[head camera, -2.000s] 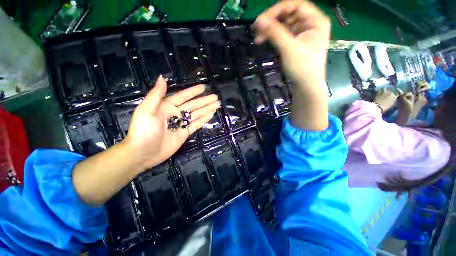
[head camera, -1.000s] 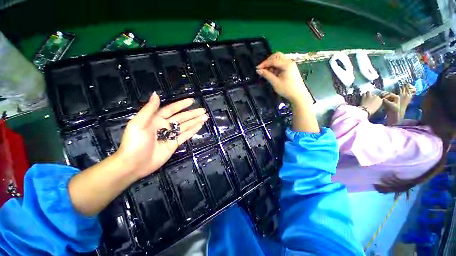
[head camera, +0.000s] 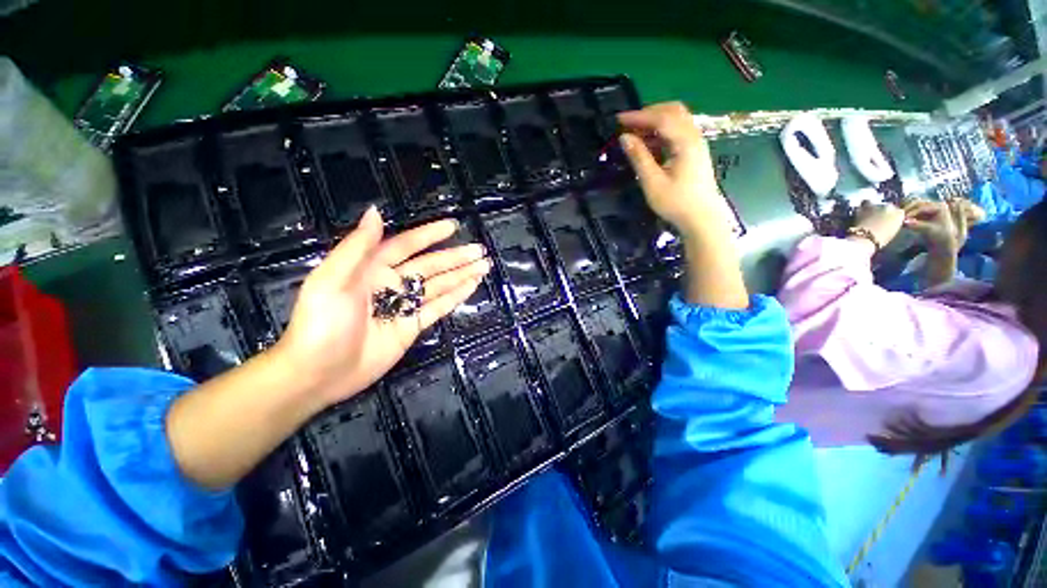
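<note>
My left hand (head camera: 356, 301) is palm up with its fingers spread over the tray. A small heap of dark and silvery components (head camera: 398, 299) lies in the palm. My right hand (head camera: 677, 167) is over the upper right corner of the tray, thumb and index finger near each other; whether a part is between them cannot be told. The glossy black blister tray (head camera: 509, 210) has rows of rectangular pockets. Black phone-type housings (head camera: 442, 419) appear to sit in pockets.
Several green circuit boards (head camera: 475, 64) lie on the green surface beyond the tray. A red bin (head camera: 35, 356) with small parts is at the left. White loops (head camera: 809, 155) lie at the right, near a person in a pink smock (head camera: 890, 333).
Since two seconds ago my right hand has come down to the tray's upper right corner. Since one second ago it has shifted slightly right and up. My left hand keeps holding the heap.
</note>
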